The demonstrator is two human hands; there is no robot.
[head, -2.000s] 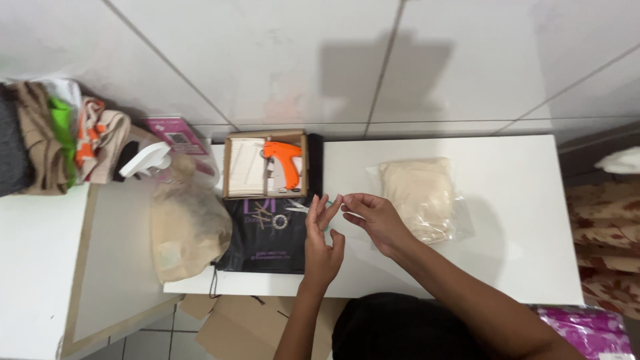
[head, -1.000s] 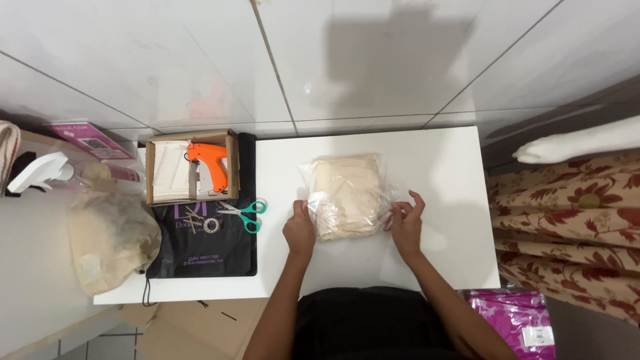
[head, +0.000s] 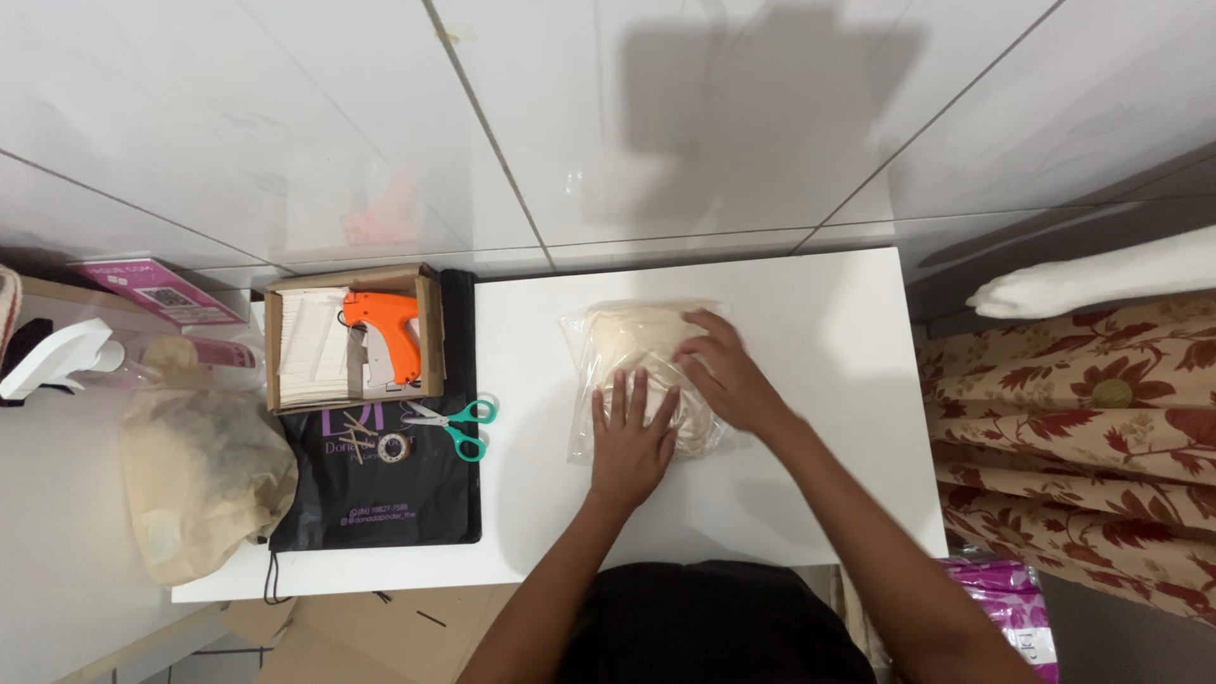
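Note:
A folded cream-coloured cloth item in a clear plastic bag [head: 627, 332] lies on the white tabletop [head: 532, 380] in front of me. My left hand [head: 635, 437] rests palm down on the lower part of the bag, its fingers spread. At the bag's upper right edge is my right hand [head: 722, 370], with its fingers bent and apart; whether they press on the plastic I cannot tell. Left of the bag lie scissors with teal handles [head: 465, 427], partly on a black printed bag [head: 380, 503], beside a small tape roll [head: 392, 448].
A cardboard box [head: 432, 332] at the back left holds white tags and an orange tagging gun [head: 389, 328]. Farther left are a stuffed beige bag [head: 204, 484] and a spray bottle [head: 85, 351]. A floral curtain [head: 1073, 427] and a white mannequin-like limb [head: 1073, 280] are at the right.
Both hands were raised together left of the bagged cloth, then went to its two sides. Now the left hand lies on top of it and the right is at its upper right. The view has shifted.

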